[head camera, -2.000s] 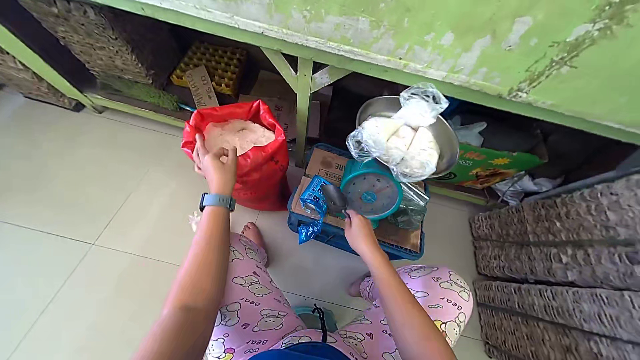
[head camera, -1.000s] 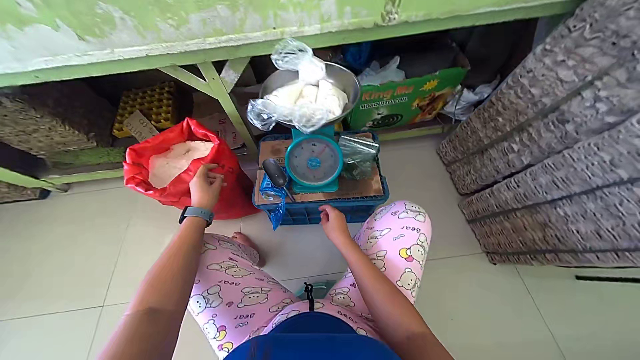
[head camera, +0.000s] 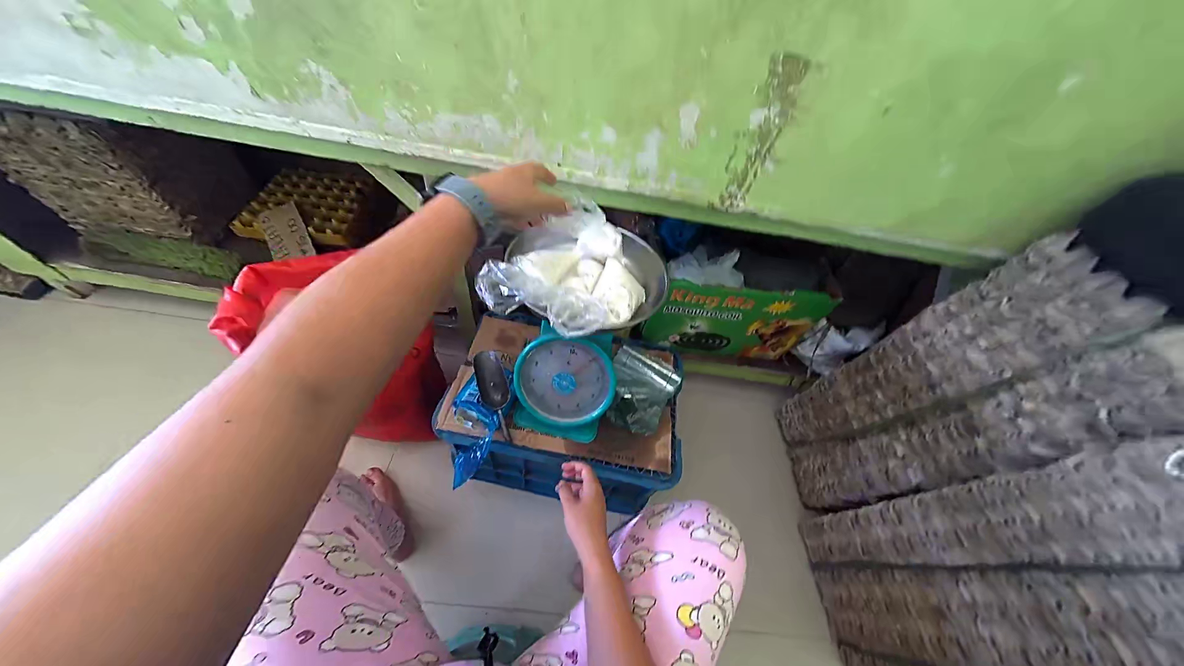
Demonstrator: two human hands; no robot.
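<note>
My left hand point(head camera: 525, 192), with a grey watch on the wrist, reaches to the knotted plastic at the back of the metal scale pan point(head camera: 652, 268); whether it grips anything cannot be told. Several clear plastic bags of white powder point(head camera: 601, 282) lie in the pan. Below it stands the teal dial scale point(head camera: 565, 379) on cardboard over a blue crate point(head camera: 546, 476). My right hand point(head camera: 581, 488) is at the crate's front edge, fingers curled. Left of the dial, a dark scoop point(head camera: 493, 380) rests on blue plastic point(head camera: 474, 444); clear plastic bags point(head camera: 640, 388) lie on the right.
My left forearm partly covers a red sack point(head camera: 402, 398). Behind, under the green counter wall point(head camera: 647, 111), are a yellow egg tray point(head camera: 310, 203) and a green mosquito coil box point(head camera: 740, 319). Stacked brown textured bundles point(head camera: 971, 499) stand on the right.
My left hand has moved from the red sack to the back of the scale pan. My right hand has left the scoop, which now lies left of the dial.
</note>
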